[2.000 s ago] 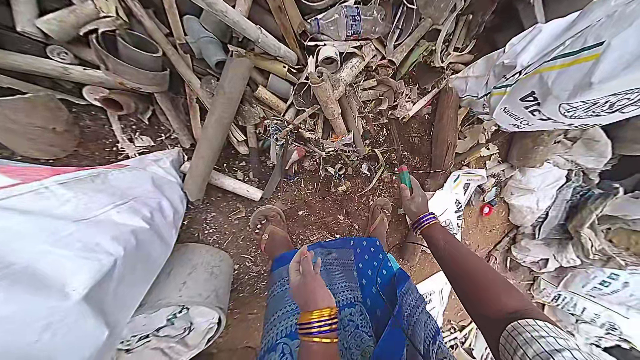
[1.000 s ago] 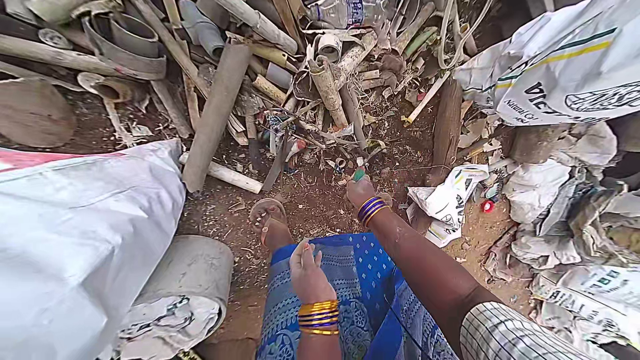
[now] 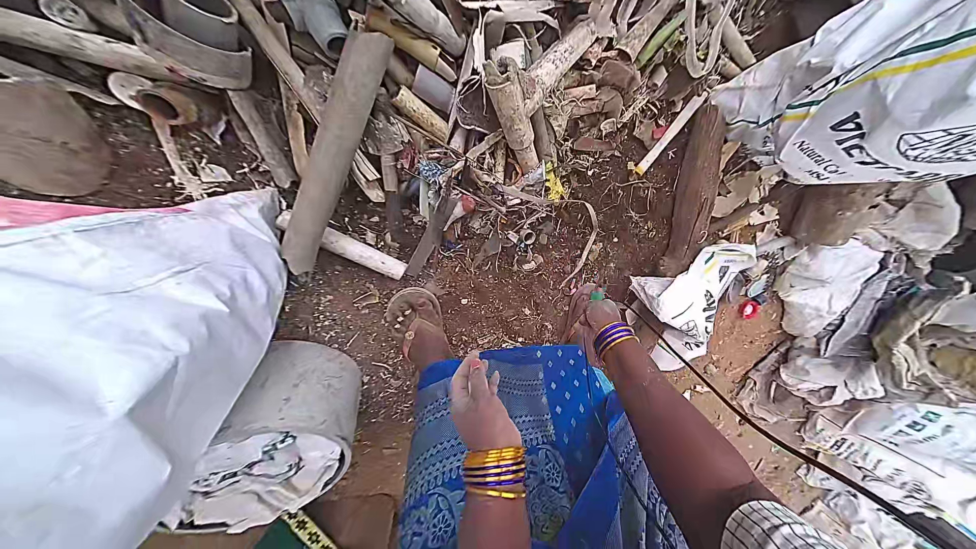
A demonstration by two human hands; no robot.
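My left hand point(image 3: 479, 396) hangs over the blue patterned cloth point(image 3: 557, 457) on my lap, fingers loosely bent, with nothing visible in it. Beside my right foot, my right hand point(image 3: 598, 316) is closed around a small green object point(image 3: 596, 296), perhaps a handle; the rest of it is hidden by the hand. A thin dark cord or rod point(image 3: 732, 408) runs from near this hand to the lower right; whether it is held is unclear. Ahead of my feet lies a heap of grey pipes, sticks and scraps, with a yellow scrap point(image 3: 555, 184) near its front.
A large white sack point(image 3: 130, 343) fills the left, beside a wide grey pipe piece point(image 3: 313, 396) with crumpled white material inside. A thick grey pipe point(image 3: 339, 152) leans on the heap. At right are a dark wooden log point(image 3: 695, 191), a printed white sack point(image 3: 862, 99) and crumpled sacking point(image 3: 831, 282).
My right hand swings left to the front of the heap, then comes back right and towards me. The yellow scrap now shows at the heap. My left hand stays over the lap.
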